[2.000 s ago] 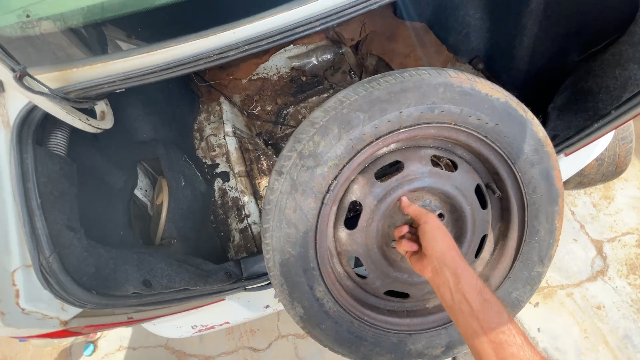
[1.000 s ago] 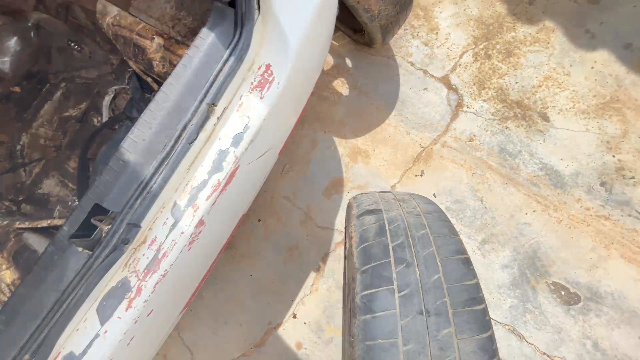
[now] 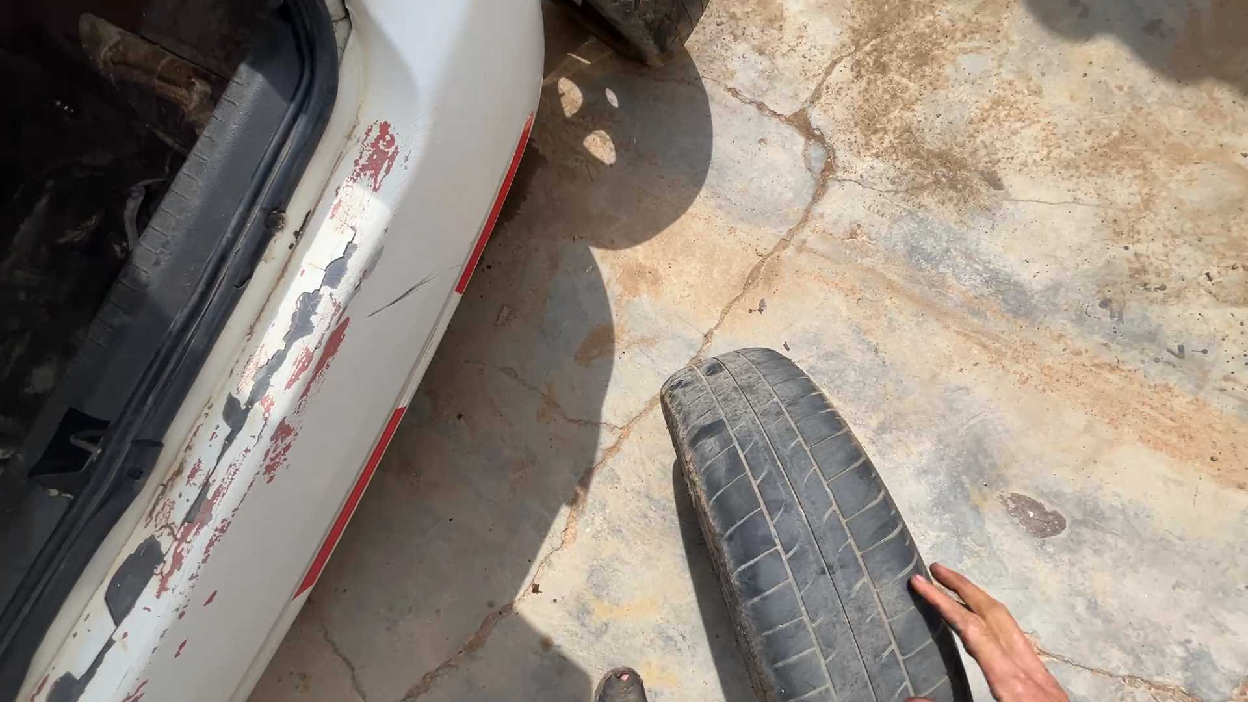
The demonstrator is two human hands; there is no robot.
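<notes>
A worn black car tire stands upright on its tread on the concrete, at the lower middle right. My right hand rests against the tire's right edge, its fingertips on the tread shoulder and not closed around anything. My left hand is out of view. The wheel rim is hidden from this angle. To the left lies the car's white rear bumper, with peeling paint and red strips, beside the open trunk's black rubber seal.
Cracked, stained concrete spreads around the tire. One of the car's own wheels shows at the top. The tip of a foot is at the bottom edge. Dark, dirty material lies inside the trunk.
Two seconds ago the wheel leaned at the trunk edge with a hand at its rim; now it stands on the ground. The view has swung down to the right. My right hand has come into view since one second ago.
</notes>
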